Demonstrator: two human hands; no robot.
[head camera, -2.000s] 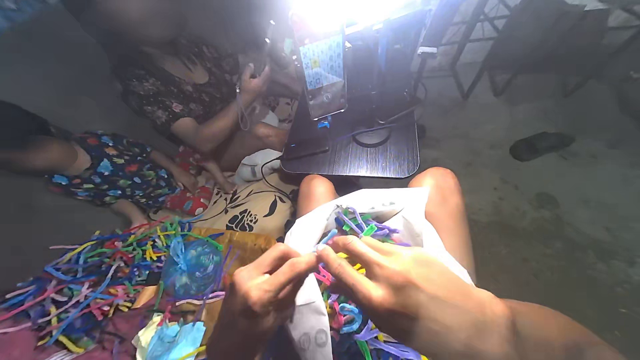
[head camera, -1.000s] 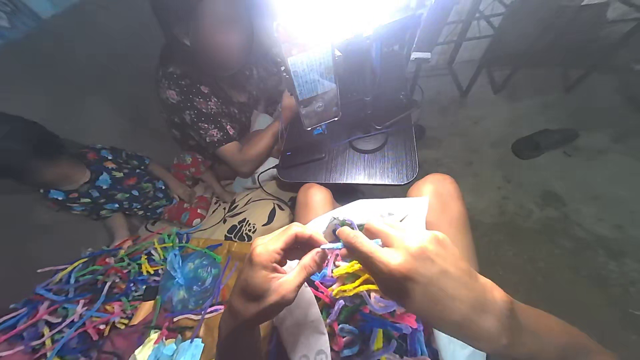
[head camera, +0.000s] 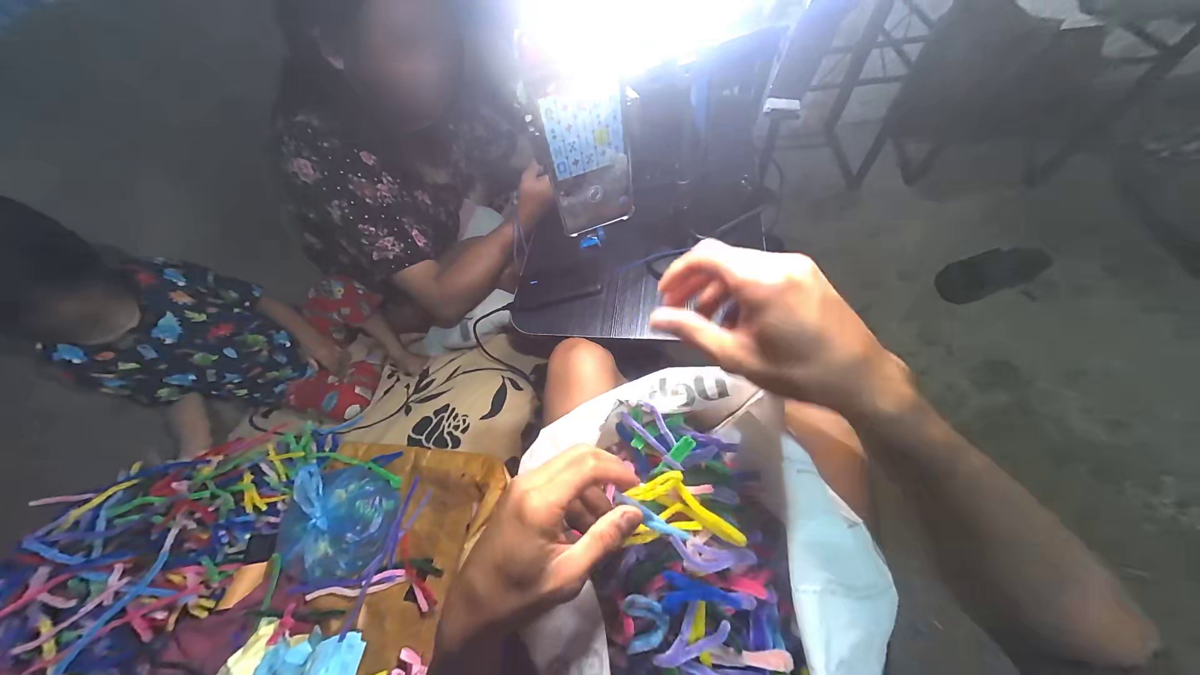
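Note:
A white bag (head camera: 839, 553) stands open between my knees, filled with short coloured fuzzy stems (head camera: 698, 600), perhaps pipe cleaners, some bent together. Over the bag's left side, my left hand (head camera: 553, 525) holds a light-blue fuzzy stem (head camera: 652, 516) between thumb and fingertips, close to yellow ones. My right hand (head camera: 759, 323) is raised above the bag's far edge, in front of the small dark table, its fingers apart and curled with nothing visible between them. At the lower left lies a large pile of loose coloured stems (head camera: 141, 553).
A phone (head camera: 586, 155) stands upright by a bright lamp on the dark table (head camera: 600, 314). One person (head camera: 375, 187) sits beyond, another (head camera: 197, 328) at the left. A clear blue-tinted plastic bag (head camera: 347, 525) rests by the pile. A dark sandal (head camera: 992, 274) lies on the floor.
My hands were together over the bag; now my right hand has moved up and away, apart from my left. The bag's mouth shows more of its contents.

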